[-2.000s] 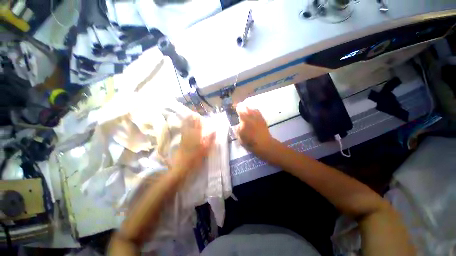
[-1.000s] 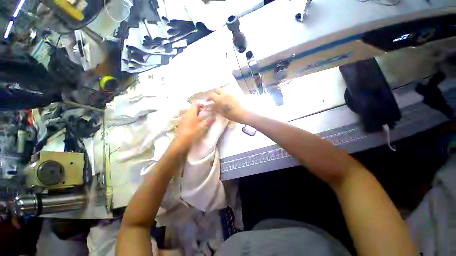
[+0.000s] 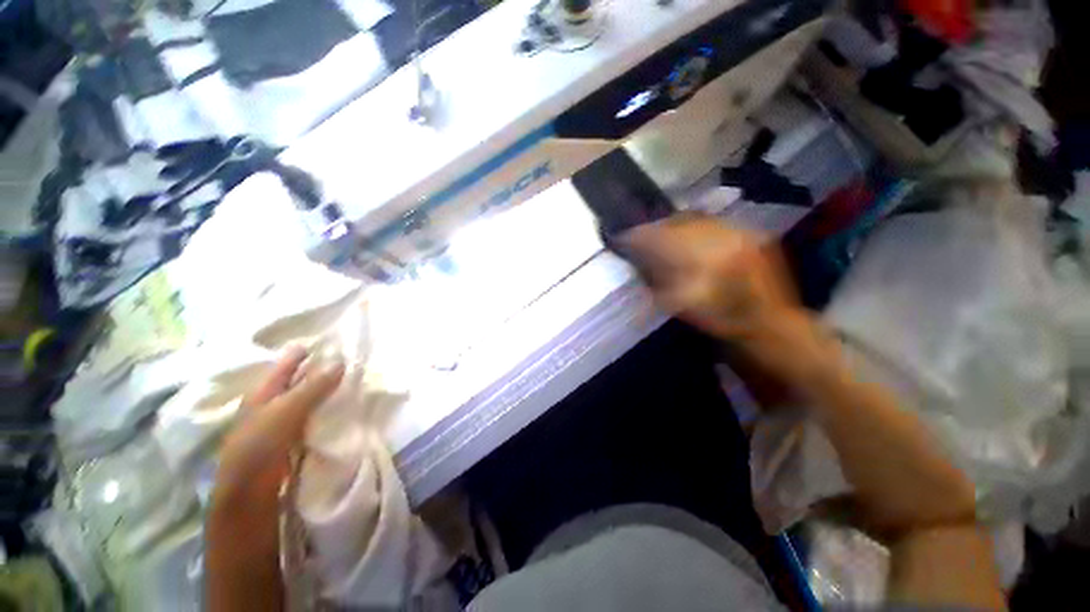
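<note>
My left hand [image 3: 265,418] is at the left, its fingertips closed on pale cream fabric [image 3: 359,514], which is bunched around it and hangs over the front edge. My right hand [image 3: 723,281] is blurred and reaches over the machine bed; its fingertips overlap the near end of the black smartphone [image 3: 616,197]. Whether it grips anything is not clear. The white sewing machine head [image 3: 395,150] runs across the top. The needle area [image 3: 424,263] is washed out by glare, with no hand at it.
The machine bed's ruler strip [image 3: 514,389] runs along the front edge. A black fabric scrap [image 3: 765,173] lies right of the phone. A greyish-white fabric heap [image 3: 968,335] is at the right. Cut grey, black and white pieces [image 3: 179,60] lie behind the machine.
My right hand has left the fabric and my other hand and moved right to the phone. My left hand stays on the fabric. The view has swung right; the tan box and steel cylinder are out of sight.
</note>
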